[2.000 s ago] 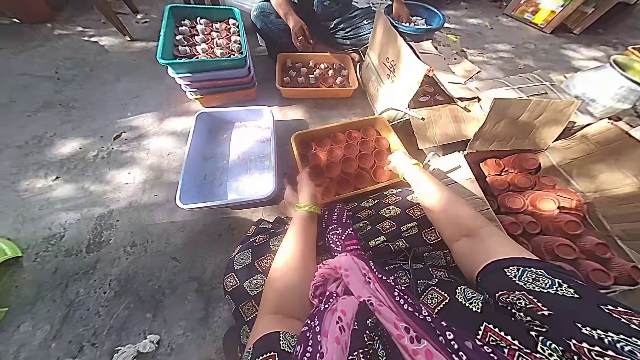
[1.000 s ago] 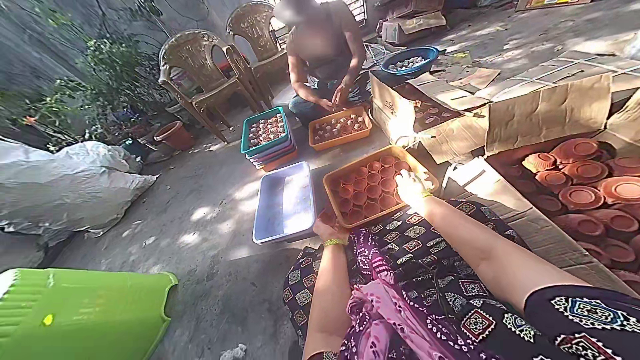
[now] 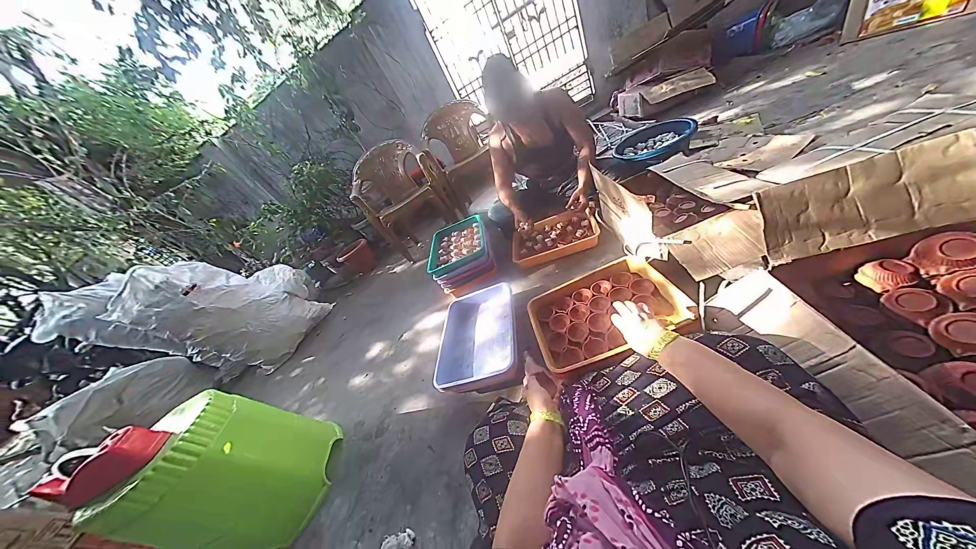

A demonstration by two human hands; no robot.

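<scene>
An orange plastic tray (image 3: 616, 316) with rows of small terracotta clay cups (image 3: 578, 313) lies in front of my lap. My right hand (image 3: 639, 326) is over the cups toward the tray's right side, fingers spread, and no held object shows. My left hand (image 3: 541, 385) is at the near left corner of the tray; its grip there is not clear. Left of the tray is an empty white-lilac tray (image 3: 476, 335). At the right, an open cardboard box (image 3: 869, 198) holds many reddish clay pots (image 3: 915, 305).
A person (image 3: 537, 145) sits opposite, both hands at another orange tray (image 3: 557, 252) of small items. Beside it are stacked trays (image 3: 461, 248), with a blue basin (image 3: 656, 141) behind. A green plastic stool (image 3: 229, 465), white sacks (image 3: 183, 313) and chairs (image 3: 396, 183) stand left.
My right hand has moved from the tray's right edge to over the cups. My left hand stays near the tray's near left corner. The view has tilted up strongly.
</scene>
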